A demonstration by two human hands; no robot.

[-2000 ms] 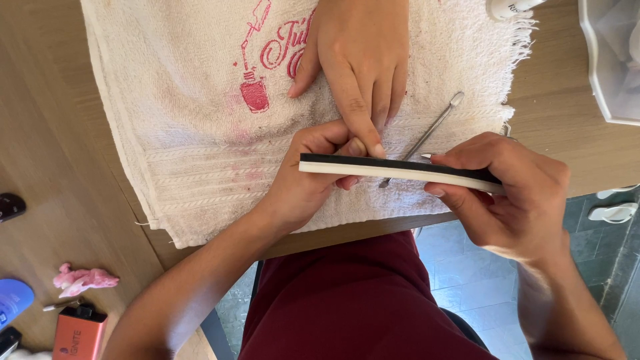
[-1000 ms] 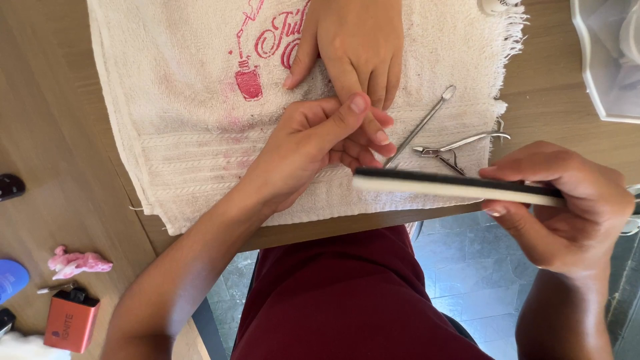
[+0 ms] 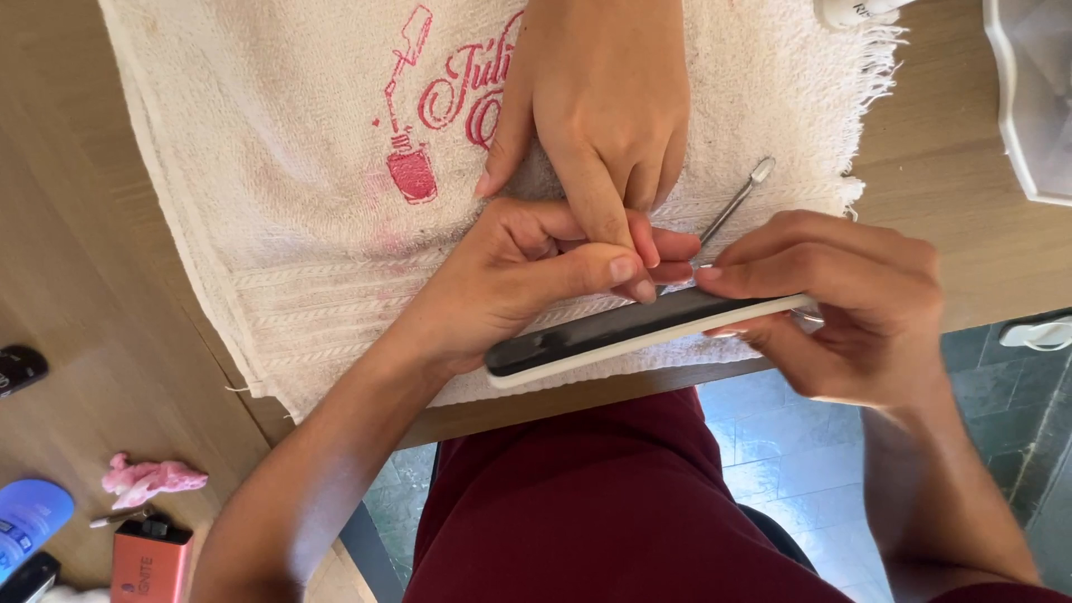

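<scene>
My left hand [image 3: 536, 268] holds a finger of another person's hand [image 3: 615, 109] between thumb and fingers. That other hand lies palm down on a cream terry towel [image 3: 310, 209] with pink embroidery. In my right hand [image 3: 829, 293] is a nail file [image 3: 578, 331], black on its upper face and white along its edge, gripped at the right end. The file slants below the held fingertip, its far end near my left wrist. A metal cuticle pusher [image 3: 733, 205] lies on the towel between the hands, its lower part hidden. Little of the cuticle nipper [image 3: 806, 315] shows behind my right hand.
A clear plastic tray with a white rim [image 3: 1001, 92] stands at the right, a white bottle [image 3: 846, 10] at the top. On the wooden table [image 3: 92, 251] at lower left are a pink crumpled item [image 3: 151, 479], an orange box-shaped device [image 3: 151, 563], a blue container [image 3: 32, 519] and dark objects.
The file has swung from nearly level to a slant and moved left toward the held finger. My right hand now covers most of the nipper, which lay in plain sight one second ago.
</scene>
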